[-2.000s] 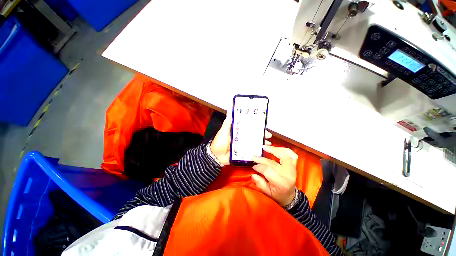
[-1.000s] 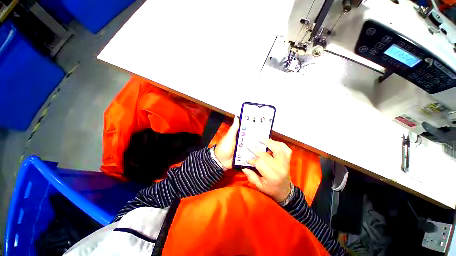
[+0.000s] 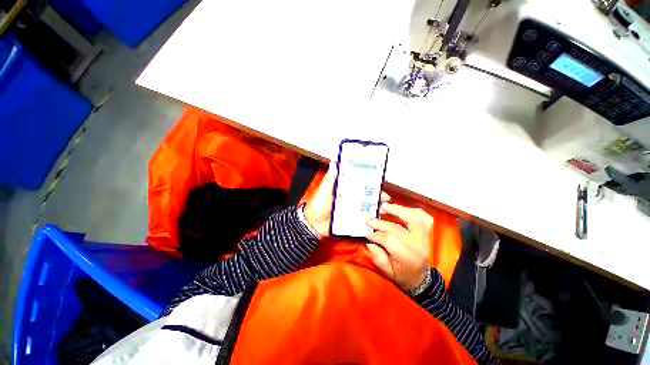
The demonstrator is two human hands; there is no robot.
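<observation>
A smartphone with a dark edge and a bright screen is upright in front of me, over the table's front edge. My left hand holds it from its left side; the fingers behind it are mostly hidden. My right hand is at the phone's lower right, fingers bent, with fingertips at or close to the screen's edge; whether they touch cannot be told. Striped sleeves cover both forearms. The screen shows blurred lines of text.
The white sewing machine with its lit control panel stands on the white table. A slim metal tool lies at right. An orange sack with black pieces and a blue crate are at left. An orange apron covers my lap.
The phone's screen content has changed. My right hand has moved from over the screen to the phone's lower right. The phone has shifted slightly left and up since one second ago.
</observation>
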